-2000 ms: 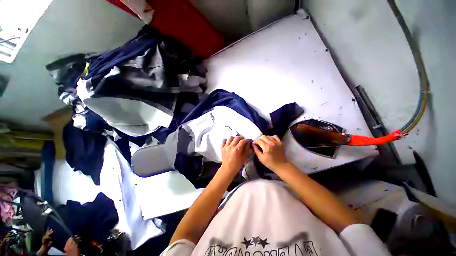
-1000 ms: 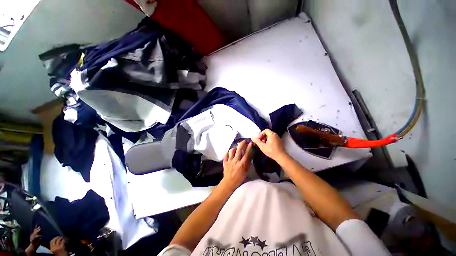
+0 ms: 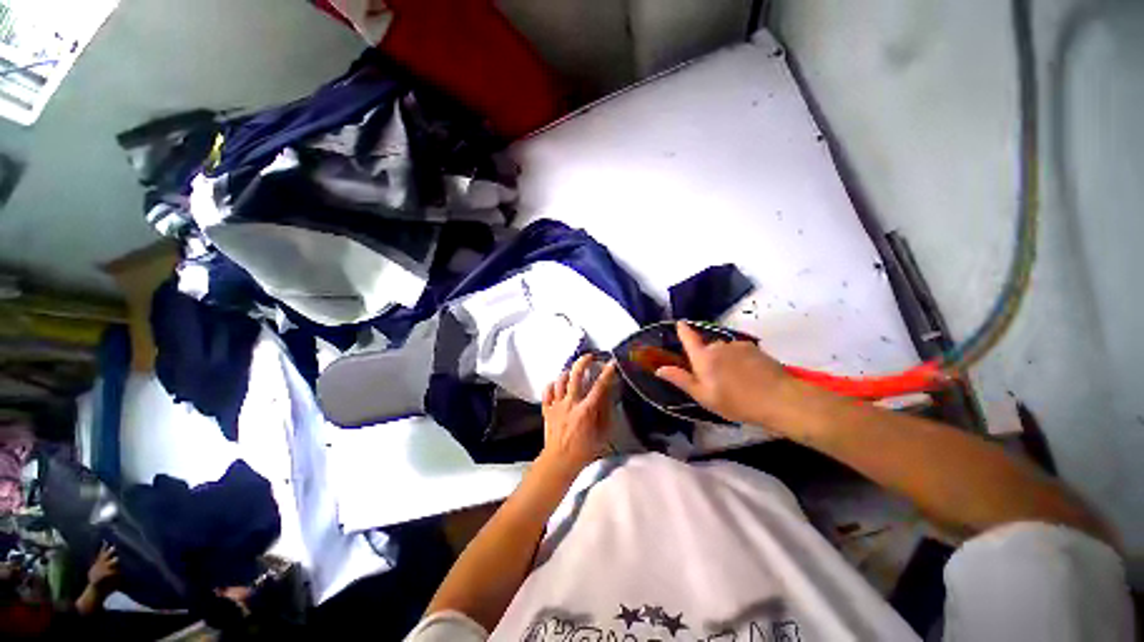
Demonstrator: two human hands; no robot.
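The navy, grey and white garment (image 3: pixel 540 329) lies bunched over the grey padded sleeve board (image 3: pixel 370 386), whose rounded end sticks out to the left. My right hand (image 3: pixel 728 376) is closed around the handle of the steam iron (image 3: pixel 665 389), its dark pointed body at the garment's right side, close to my left fingertips. My left hand (image 3: pixel 580 408) lies on the garment near the table's front edge, fingers spread and pressing on dark cloth. The iron's underside and the cloth beneath it are hidden. A navy flap (image 3: pixel 710 291) lies beyond the iron.
A large garment pile (image 3: pixel 339 188) covers the upper left of the white table (image 3: pixel 677 138). A red-orange sleeved hose (image 3: pixel 866 381) runs right to the wall. White cloth (image 3: pixel 282 464) hangs at left. Another person's hand (image 3: pixel 103 567) shows at the lower left.
My right hand has left the cloth by my left hand and taken hold of the iron, which has moved left from its parked place to the garment. The hose has shifted with it.
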